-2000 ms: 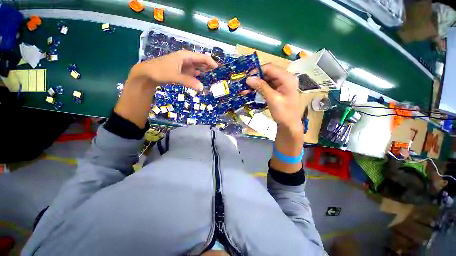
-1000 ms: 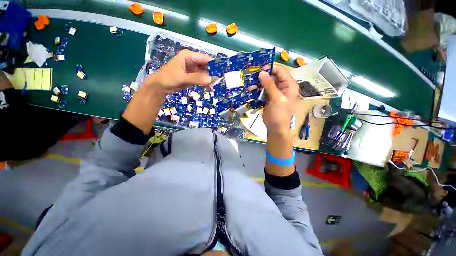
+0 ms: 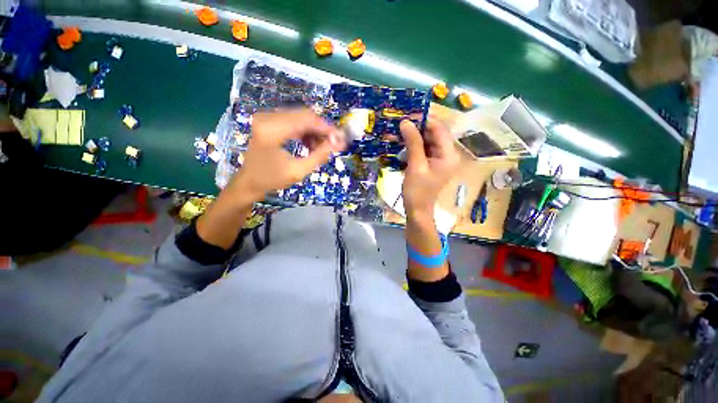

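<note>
My right hand [image 3: 427, 161] holds a blue circuit board panel [image 3: 386, 106] by its right side, thumb on top, above the pile. A cream-white block with yellow edges [image 3: 360, 123] shows on the panel's left part. My left hand [image 3: 291, 149] is blurred, left of the panel, with fingertips close together near that block; whether they hold something cannot be told. Below lie many small circuit board modules [image 3: 327, 189] with white blocks in a clear blister tray [image 3: 229, 130]. My hands hide part of the tray.
More modules [image 3: 129, 118] and a cream-yellow pad sheet [image 3: 59, 126] lie on the green bench at left. Orange housings [image 3: 323, 47] sit on the belt. At right are an open parts bin [image 3: 516, 126], tape roll [image 3: 505, 177], blue-handled cutters [image 3: 479, 208] and green-handled tools [image 3: 545, 197].
My left hand has let go of the panel's left edge and moved slightly down. My right hand and the panel have shifted a little; the panel looks more level.
</note>
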